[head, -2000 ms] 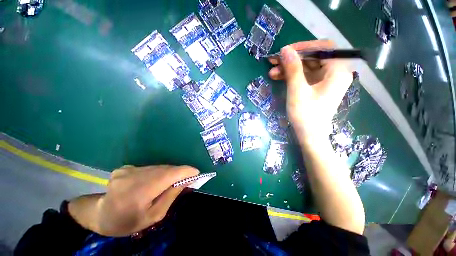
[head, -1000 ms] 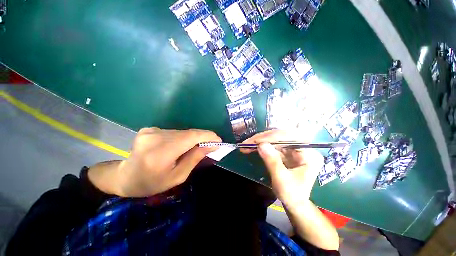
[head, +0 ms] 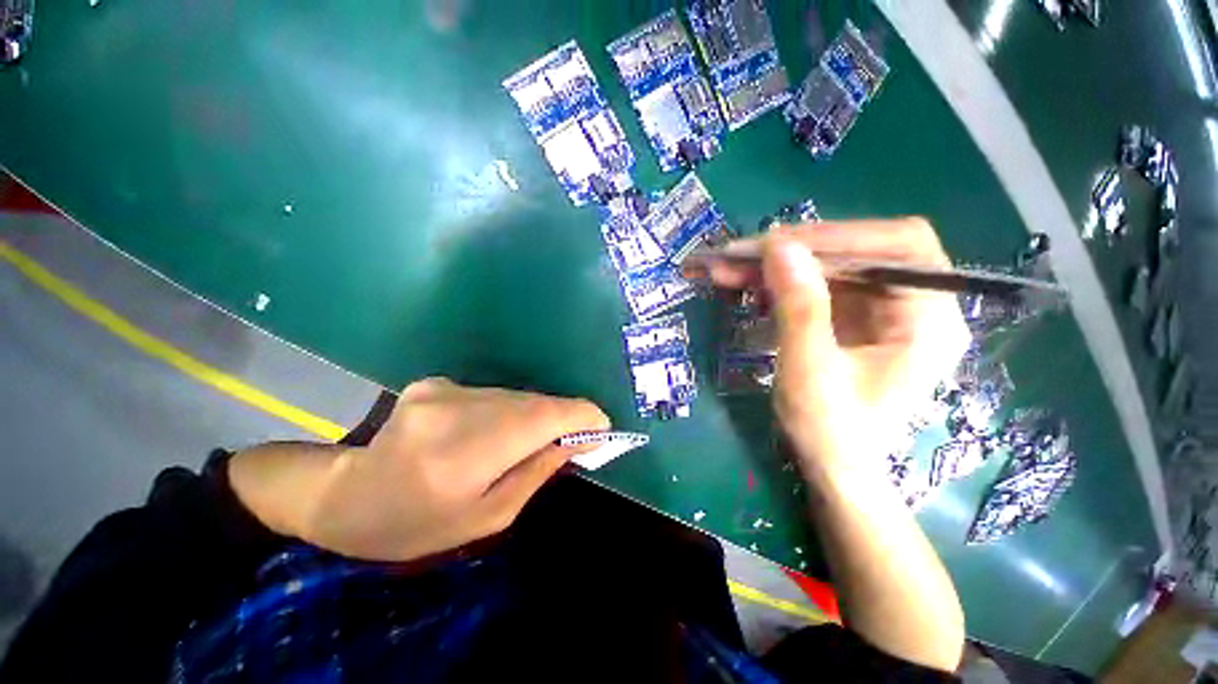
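My left hand (head: 441,468) pinches a small white sticker sheet (head: 609,449) with a dotted edge, near the bench's front edge. My right hand (head: 868,334) holds thin tweezers (head: 935,278) like a pen, somewhat blurred. Their tip points left, over a blue-and-white circuit board (head: 681,221) in the middle group; whether it touches cannot be told. Another board (head: 661,365) lies just below that group. Several more boards, such as one upper-left board (head: 570,123), lie spread behind. My right hand and forearm hide some boards. Nothing can be made out at the tweezer tip.
A jumbled pile of boards (head: 1022,474) lies to the right on the green bench (head: 334,241). A pale rail (head: 1055,201) curves along the right, with more boards (head: 1135,187) beyond it. Small scraps (head: 761,525) lie near the front edge. A yellow floor line (head: 174,350) shows at left.
My right hand with the tweezers has moved from the white sheet in my left hand up and right over the boards. The left hand keeps its pinch. The camera view has shifted.
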